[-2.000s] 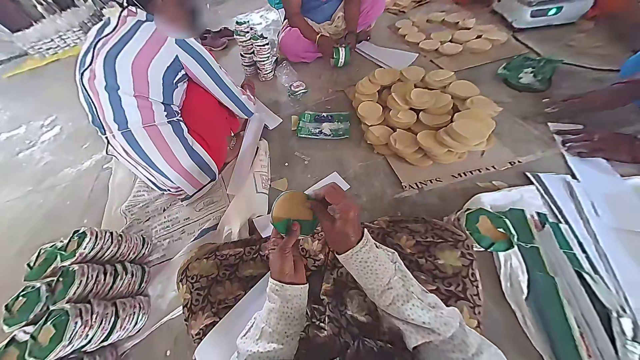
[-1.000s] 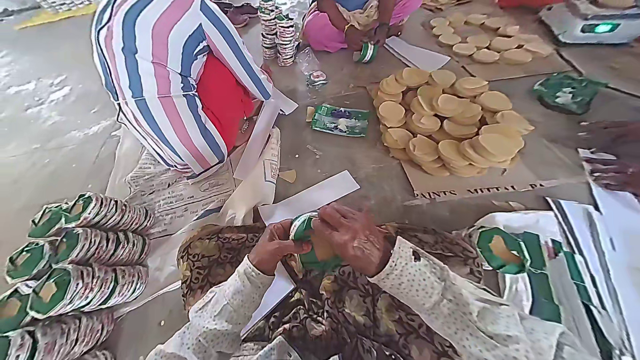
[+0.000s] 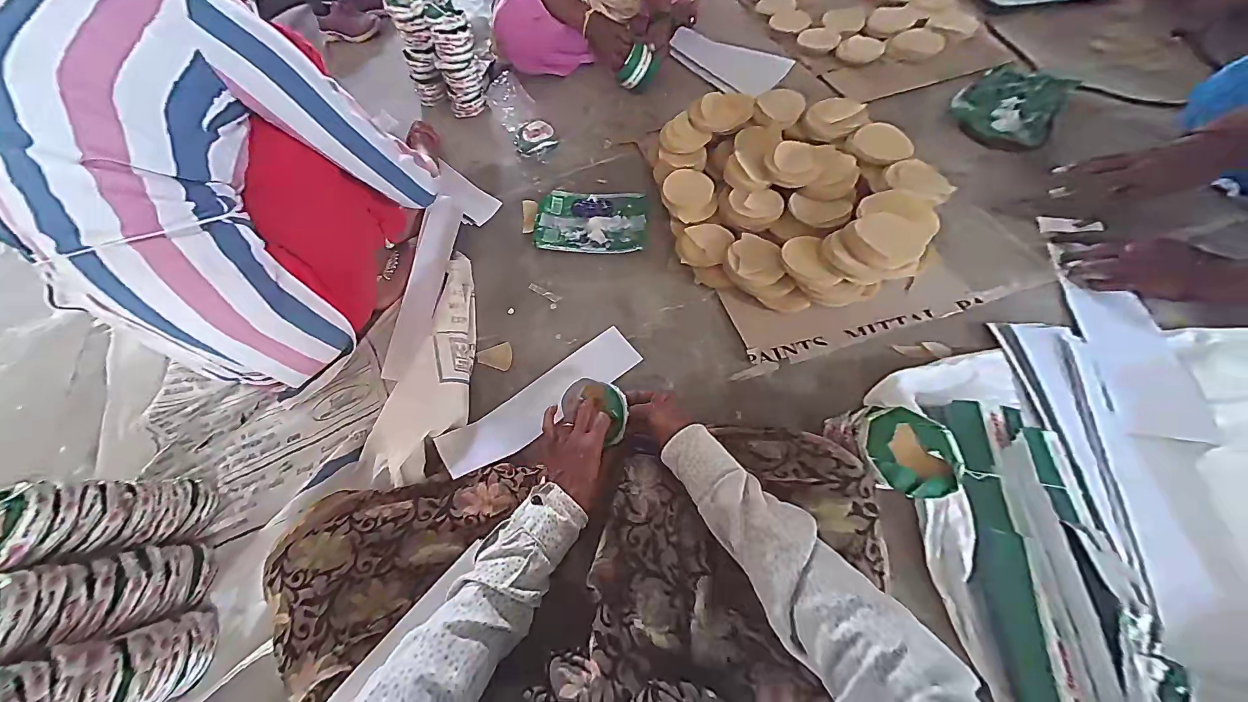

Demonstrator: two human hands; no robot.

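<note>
A small round disc bundle with green and white wrapping (image 3: 612, 411) is upright above my lap. My left hand (image 3: 578, 450) holds it from the left, fingers spread over its face. My right hand (image 3: 660, 414) is at its right edge, fingers bent; whether they grip it I cannot tell. A white paper strip (image 3: 526, 409) lies slanting on the floor behind and left of the bundle. Beyond, a large pile of thin tan discs (image 3: 795, 200) rests on flattened cardboard (image 3: 829, 331). A green printed plastic packet (image 3: 591, 222) lies left of the pile.
Rows of wrapped disc bundles (image 3: 107, 585) stand at lower left. Green and white strips (image 3: 1004, 546) lie on sheeting at right, beside a green-wrapped piece (image 3: 913, 452). A person in a striped garment (image 3: 127, 175) sits at left; a co-worker's hands (image 3: 1141, 268) are at right.
My left hand has moved from the bundle's lower left edge onto its face. My right hand has shifted off the face to its right side. The view has shifted somewhat.
</note>
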